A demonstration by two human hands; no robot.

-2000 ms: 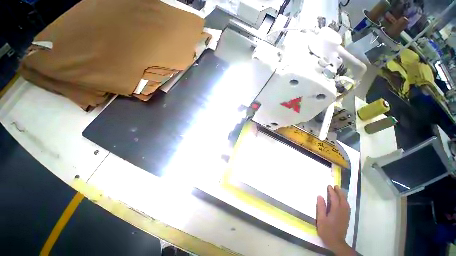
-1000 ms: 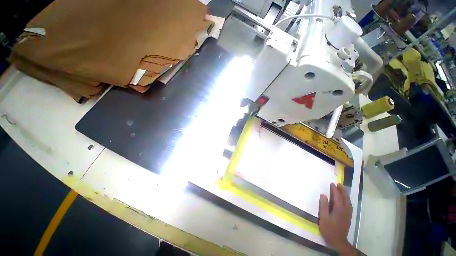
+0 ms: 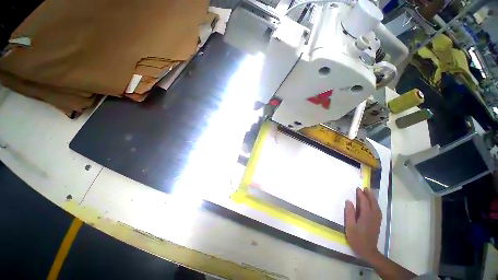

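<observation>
The clamp frame (image 3: 295, 219) with yellow edging lies under the white sewing machine head (image 3: 322, 82). A white sheet (image 3: 306, 178) shows inside its open middle. The yellow clamp bar (image 3: 341, 145) with black handwriting runs along the frame's back. My right hand (image 3: 365, 221) is bare and rests flat on the frame's right front corner, fingers pointing to the back and slightly apart. It does not visibly hold anything. My left hand is not in view.
A stack of brown panels (image 3: 109, 44) lies at the back left, partly over the black base plate (image 3: 147, 120). A yellow thread cone (image 3: 407, 101), a darker thread cone (image 3: 413, 118) and the control panel (image 3: 450, 164) are at the right.
The camera view has shifted a little. My right hand stays on the same corner of the frame, and more of its forearm shows. The frame and the stack look unchanged.
</observation>
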